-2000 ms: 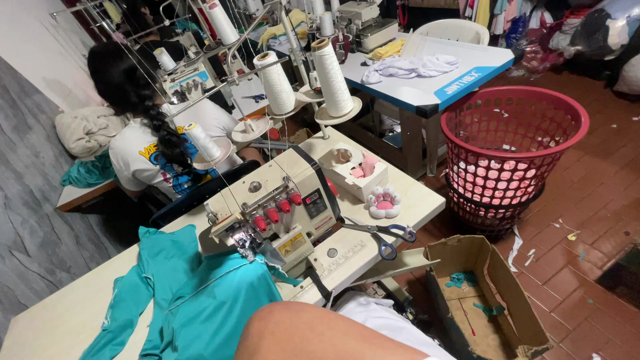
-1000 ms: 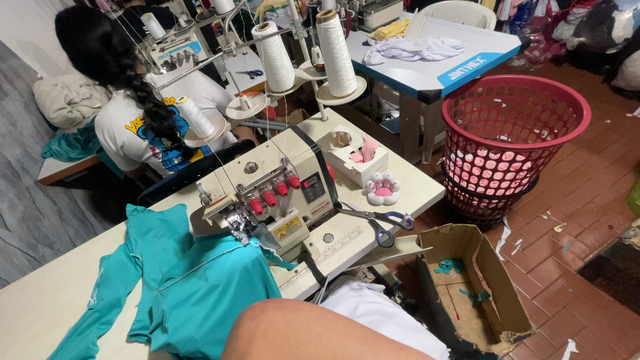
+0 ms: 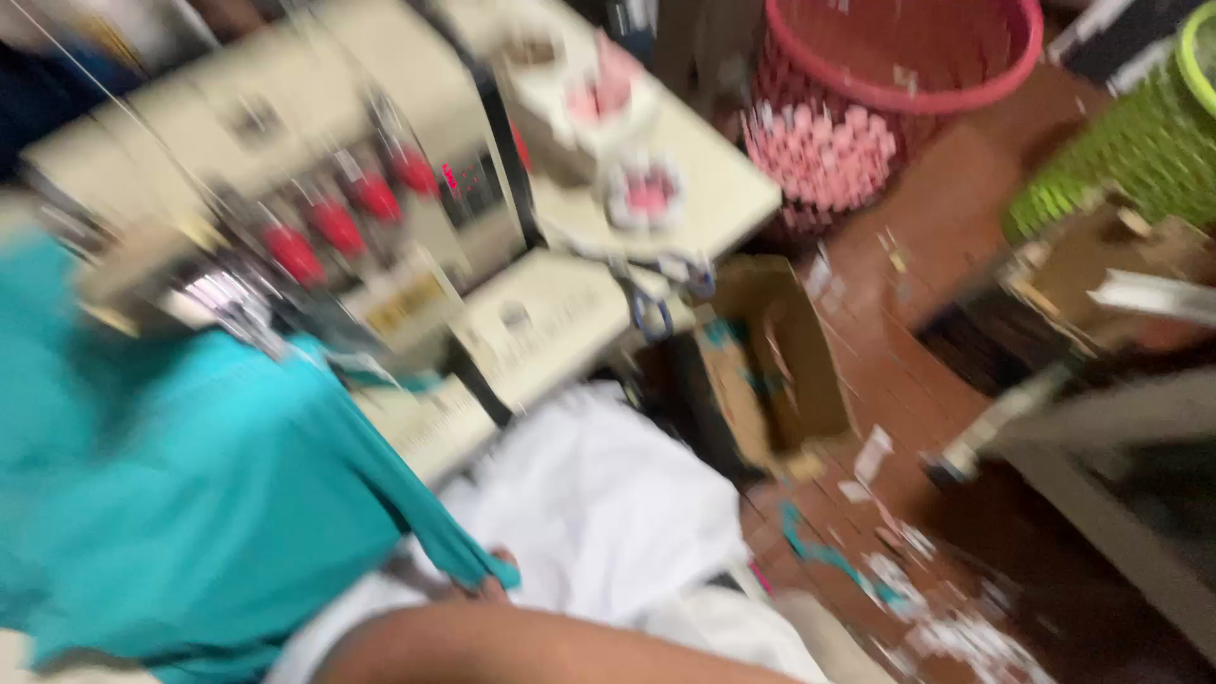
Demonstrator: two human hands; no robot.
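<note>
Blurred fingertips, seemingly of my right hand (image 3: 494, 575), pinch the end of a narrow teal strip that hangs from the teal fabric (image 3: 218, 503); the rest of that hand is hidden. My left hand is not seen. The fabric lies over the left of the table, up against the needle area of a cream overlock sewing machine (image 3: 285, 104) with red tension knobs. White cloth (image 3: 598, 503) lies below the table edge, behind a bare limb (image 3: 532, 655) that crosses the bottom. Scissors (image 3: 651, 294) with blue handles rest at the table's right edge.
A pink-and-white flower-shaped pincushion (image 3: 646, 193) and a white holder (image 3: 570, 104) stand right of the machine. Beyond are a cardboard box (image 3: 807, 370) with scraps, a red perforated basket (image 3: 912, 90), a green basket (image 3: 1121, 152) and fabric scraps (image 3: 969, 636) on the floor.
The view has swung down and right, closer to the machine. Fingers on the teal strip now show; neither earlier frame showed them. The scissors remain by the table edge.
</note>
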